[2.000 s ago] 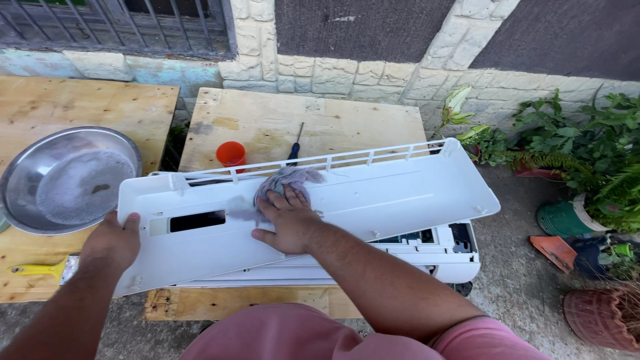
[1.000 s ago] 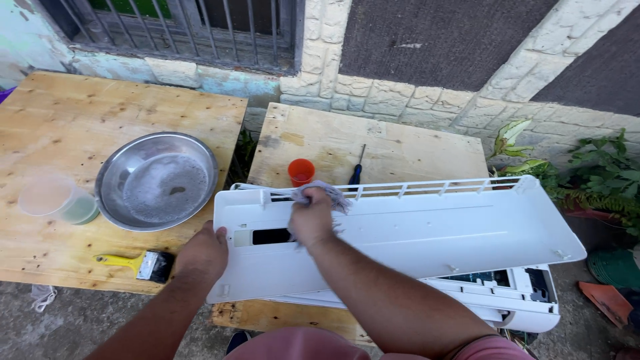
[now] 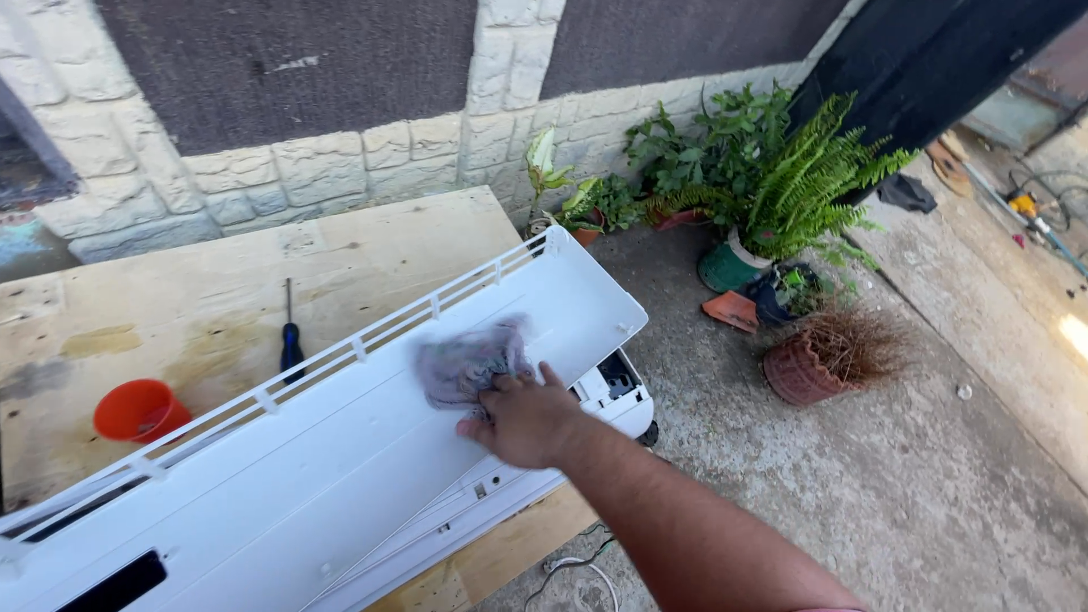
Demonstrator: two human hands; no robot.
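Observation:
My right hand (image 3: 525,418) presses a wet, greyish cloth (image 3: 469,361) against the inner face of a long white plastic air-conditioner cover (image 3: 340,442), toward its right end. Both cloth and fingers are slightly blurred. The cover has a slatted bar along its far edge and a rectangular opening at lower left. It lies over the white air-conditioner body (image 3: 510,489), whose right end shows beneath. My left hand is outside the view.
On the plywood table (image 3: 408,229), an orange cup (image 3: 140,410) and a dark-handled screwdriver (image 3: 291,344) lie beyond the cover. Potted plants (image 3: 773,178) and a pot of dry stems (image 3: 807,365) stand on the concrete at right. A cable (image 3: 586,565) lies below the table edge.
My right hand has moved with the cloth from the cover's left part, near the opening, to its right part. The view has swung right, and my left hand has left it.

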